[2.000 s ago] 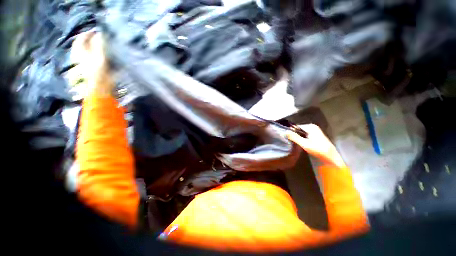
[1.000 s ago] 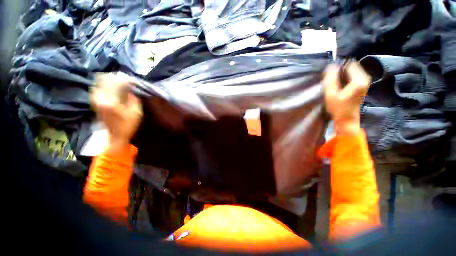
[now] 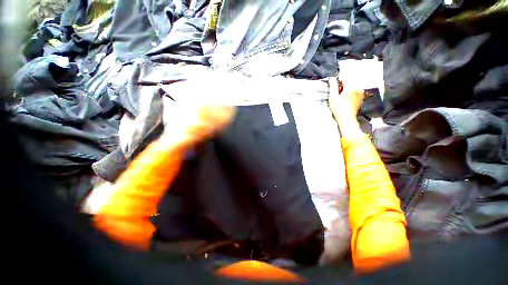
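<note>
A denim jacket [image 3: 262, 172] lies spread before me, its dark lining and paler grey reverse showing, washed out by glare along the top band. A small white label [image 3: 279, 114] hangs on the lining. My right hand [image 3: 346, 103] grips the jacket's upper right corner; a small dark thing shows at its fingers, too unclear to name. My left hand [image 3: 209, 119] is blurred and overexposed over the upper left of the lining; whether it holds cloth cannot be told.
Grey denim jackets [image 3: 256, 39] lie heaped across the back and left. More folded denim [image 3: 462, 150] lies to the right. A white square piece [image 3: 362, 73] lies just behind my right hand. My orange sleeves show on both sides.
The jacket, earlier stretched up between both hands, now lies flatter. My left hand has moved right and inward over the lining. My right hand has moved slightly left, still at the jacket's edge.
</note>
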